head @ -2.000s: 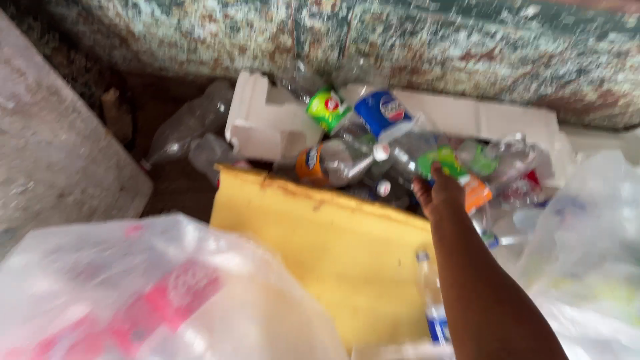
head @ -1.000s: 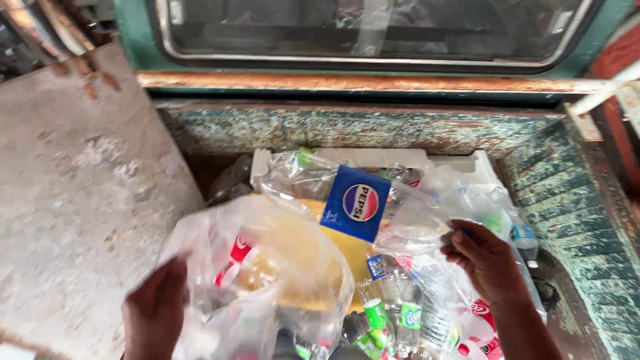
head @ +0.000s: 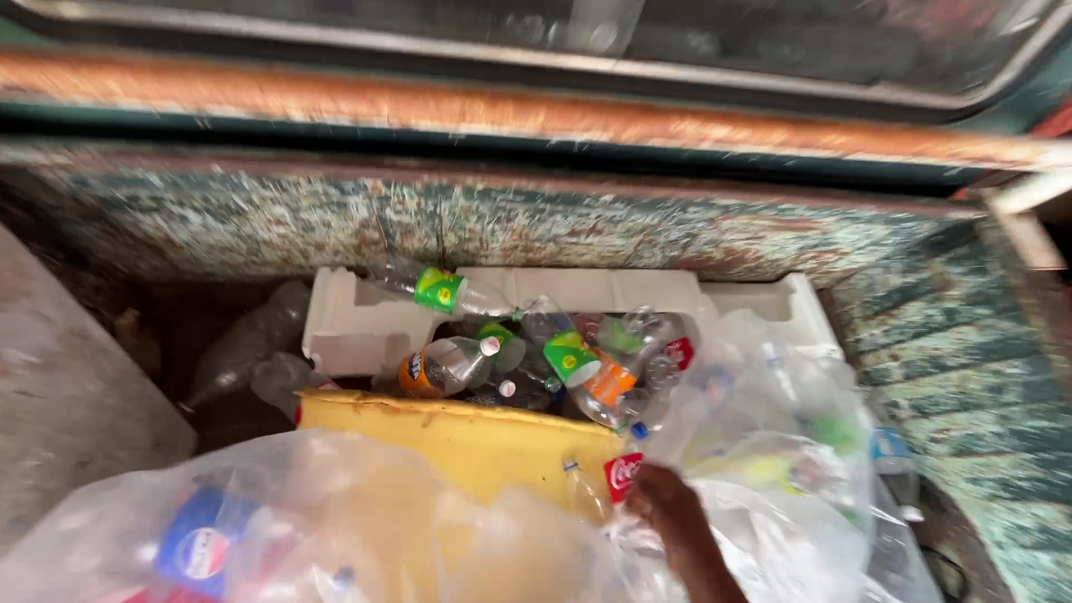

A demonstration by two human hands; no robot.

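Observation:
My right hand is at the lower right, fingers curled at a clear plastic bottle with a red Coca-Cola label; blur hides whether they grip it. Beside it lies a small clear bottle with a blue cap. My left hand is out of view. A translucent plastic bag fills the lower left, with a blue-labelled Pepsi bottle inside. Behind the yellow panel, empty bottles lie in a white container, among them an orange-labelled Fanta bottle and a green-labelled bottle.
Another translucent bag of bottles stands at the right. A grey slab slants along the left, near loose clear bottles. Worn, paint-flaked metal walls enclose the back and right. Above runs a rusty orange rail below a window.
A second ago both hands were in view, with a large Pepsi-labelled bottle between them above the container. Now that bottle is gone from there, and my left hand has left view.

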